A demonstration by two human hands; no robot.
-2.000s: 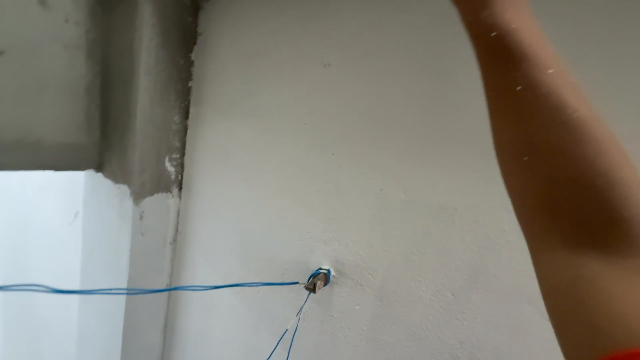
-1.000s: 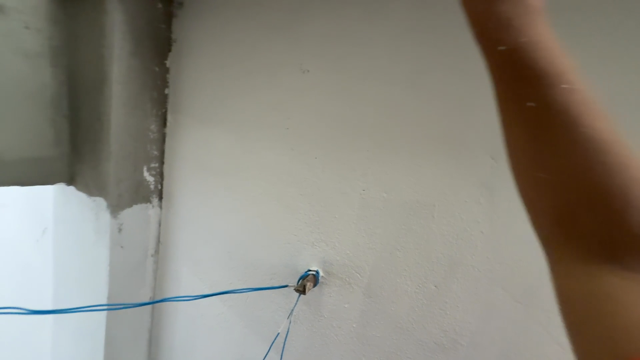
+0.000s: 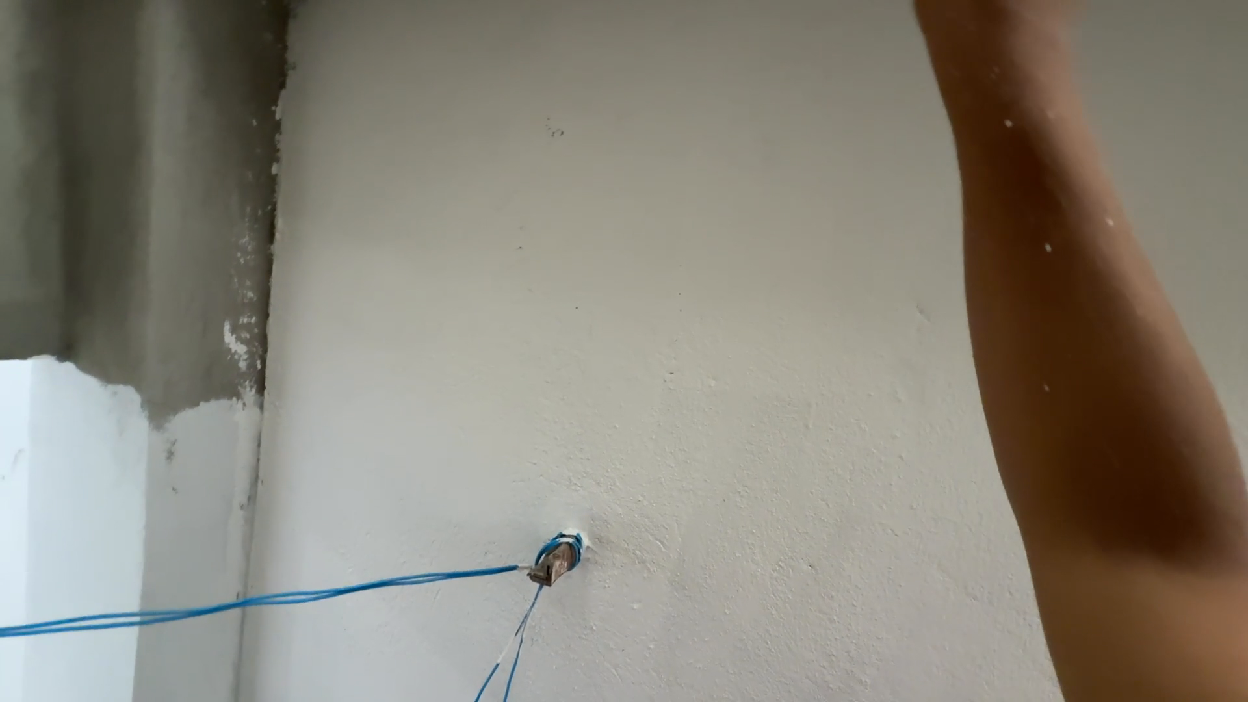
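Note:
A bare forearm, speckled with small light spots, reaches up along the right side of the head view in front of a pale plastered wall. It looks like my right arm. The hand at its end is cut off by the top edge, so its fingers and anything in them are hidden. My left hand is out of view. Low in the middle, a brownish peg or stub sticks out of the wall with blue cord wound around it. Doubled strands run from it to the left edge, and thinner strands hang down from it.
At the left, a grey unpainted cement surface meets the pale wall along a rough vertical corner. Below its ragged edge lies a white painted area. The stretched blue cord crosses in front of the lower left part.
The forearm stays raised at the right and has shifted slightly. The view itself has moved a little. The cord remains wound on the peg.

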